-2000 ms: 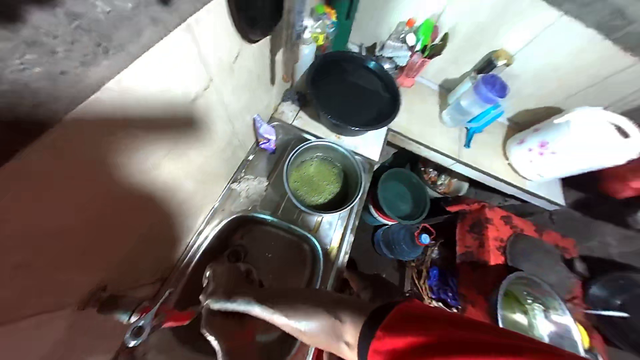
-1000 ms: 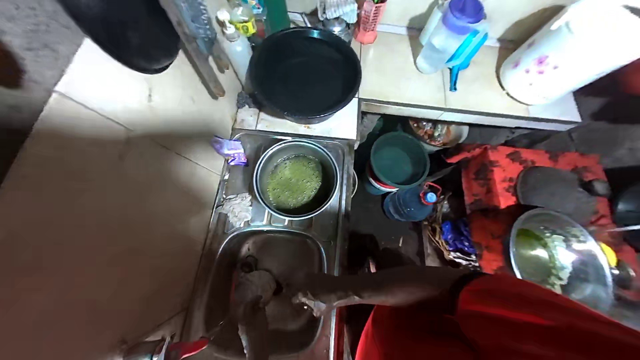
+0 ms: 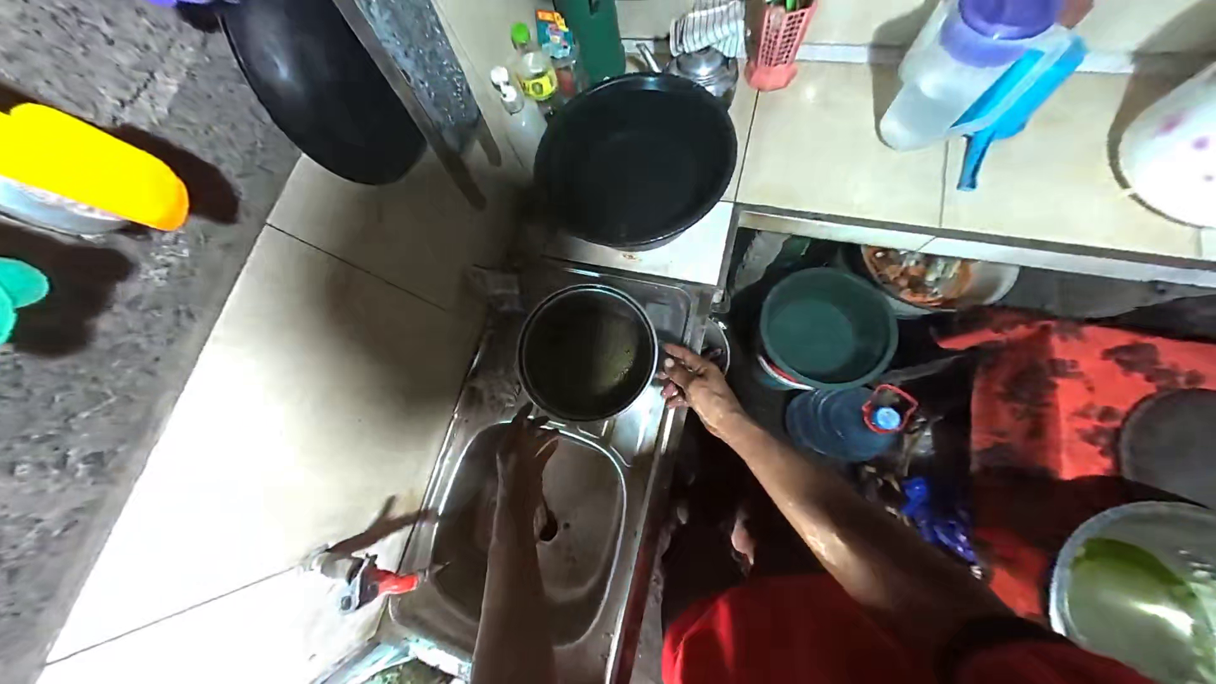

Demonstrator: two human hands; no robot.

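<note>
A round metal pot (image 3: pixel 589 353) with greenish liquid stands on the ribbed drainboard of a stainless steel sink (image 3: pixel 579 513). My left hand (image 3: pixel 522 446) reaches over the basin, its fingers at the pot's near left rim; shadow hides whether they grip it. On the pot's right side is my right hand (image 3: pixel 698 385), fingers bent and slightly apart, the tips close to or against the wall. Whether it holds the pot is unclear. Behind the pot, a wide black basin (image 3: pixel 636 157) rests on the tiled counter.
A tap with a red handle (image 3: pixel 394 581) juts over the sink's left side. At right are a green bucket (image 3: pixel 828 328), a blue water bottle (image 3: pixel 836 423) and a metal bowl (image 3: pixel 1130 589) by a red cloth (image 3: pixel 1064 399). A plastic pitcher (image 3: pixel 936 85) lies on the counter.
Both hands have moved from the sink basin up to the pot, the right one to its right side. The pot's liquid looks darker than before. The view has shifted.
</note>
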